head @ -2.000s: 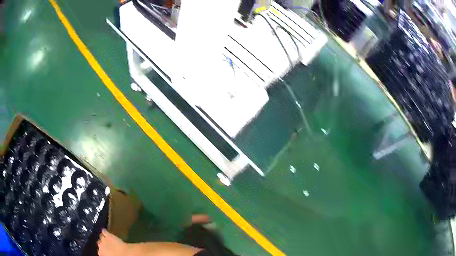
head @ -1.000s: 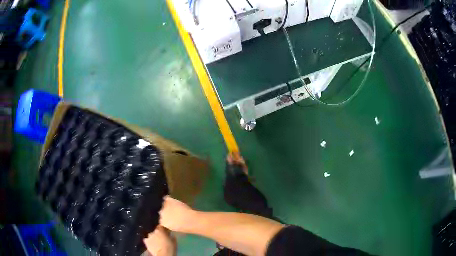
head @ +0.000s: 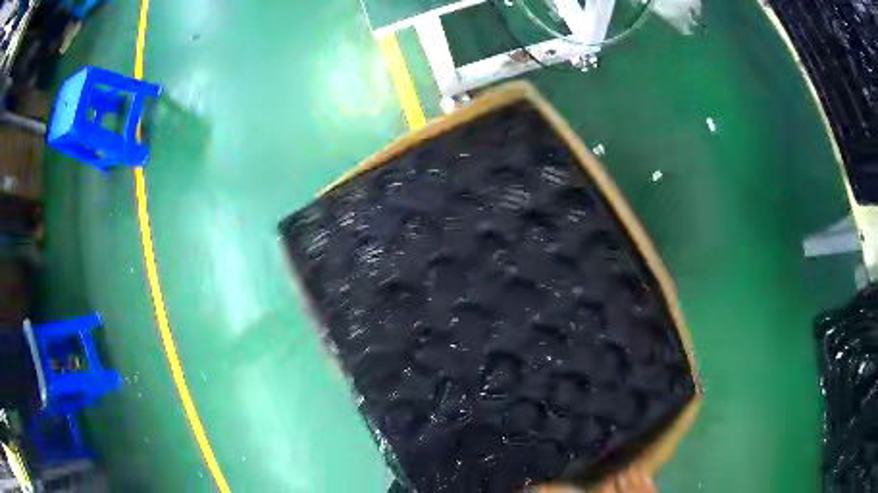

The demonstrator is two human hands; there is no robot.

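Observation:
A brown carton fills the middle of the view, tilted and blurred. A black blister tray with rows of round pockets lies inside its open top. Fingers that look like those of my right hand are on the carton's near rim at the bottom edge, mostly cut off. A small blurred patch just left of them may be my left hand; its grip cannot be made out.
A blue stool stands on the green floor at upper left, another blue stool at lower left. A white-framed cart is at the top. Yellow lines cross the floor. Black trays show at the right edge.
The carton with the tray has moved from the left to the middle of the view and appears larger and turned. The cart has shifted up, and my forearm has left the picture.

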